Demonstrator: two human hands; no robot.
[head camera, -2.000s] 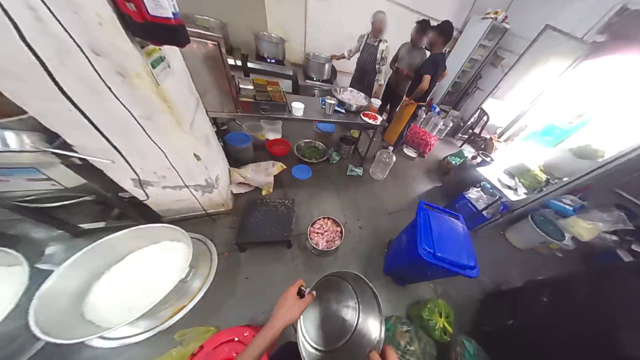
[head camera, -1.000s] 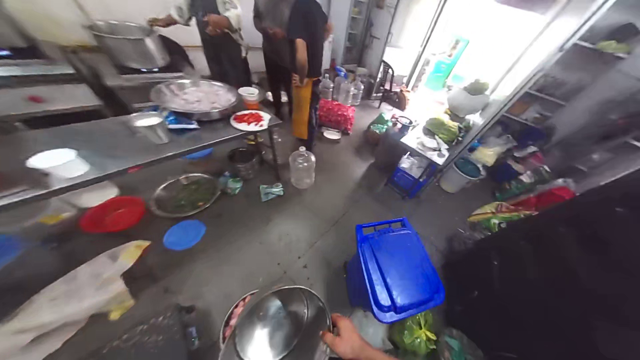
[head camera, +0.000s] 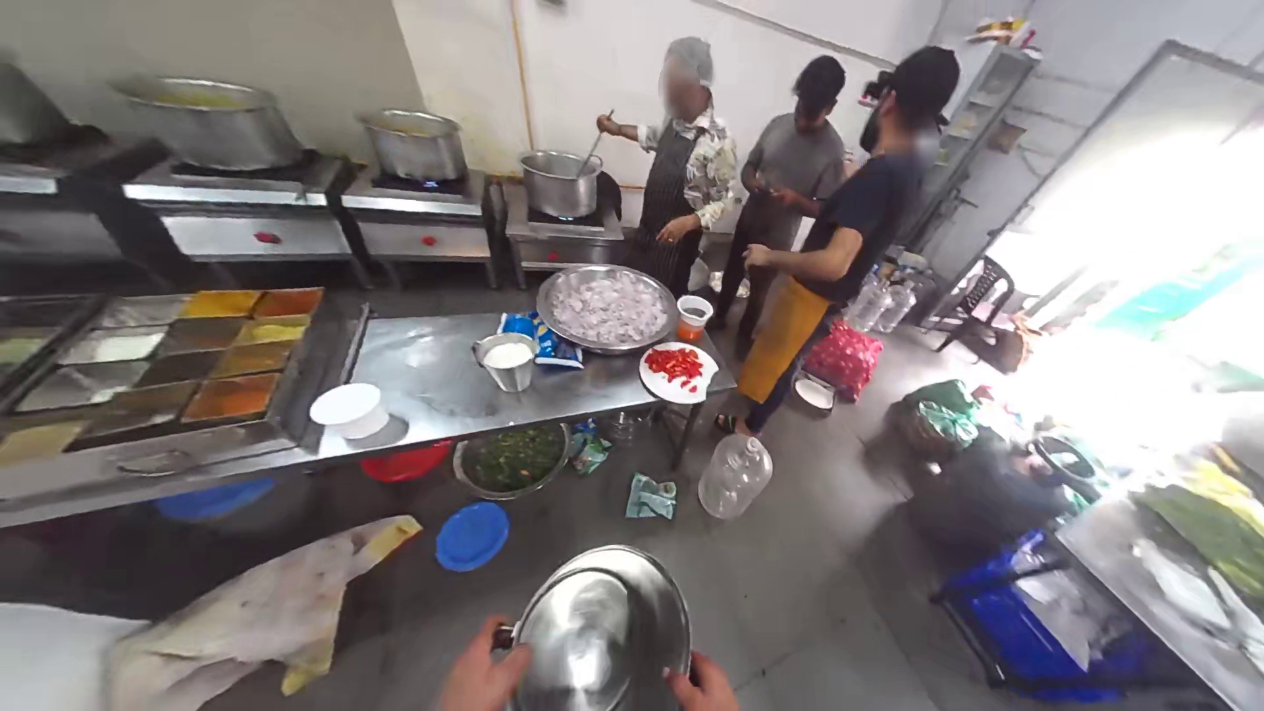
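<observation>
Low at the centre of the head view, a shiny steel pot (head camera: 604, 627) is held between my two hands. My left hand (head camera: 486, 671) grips the dark handle on its left side. On its right side my right hand (head camera: 705, 685) holds the other dark handle. The inside of the pot looks bare. Beyond it stands a steel worktable (head camera: 434, 395) with a white tub (head camera: 350, 411), a steel jug of white stuff (head camera: 508, 361), a wide basin of pale chopped food (head camera: 608, 308) and a plate of cut red pieces (head camera: 678, 373).
Three people stand beyond the worktable, one stirring a pot (head camera: 561, 184) on a burner. On the floor are a blue lid (head camera: 472, 536), a large clear bottle (head camera: 736, 477), a stained cloth (head camera: 267, 602) and a bowl of greens (head camera: 512, 460). A blue crate (head camera: 1047, 622) stands at right.
The view has moved nearer the worktable and turned. Both hands now show on the pot's handles; one second ago only the right hand showed clearly. The blue bin has left the view.
</observation>
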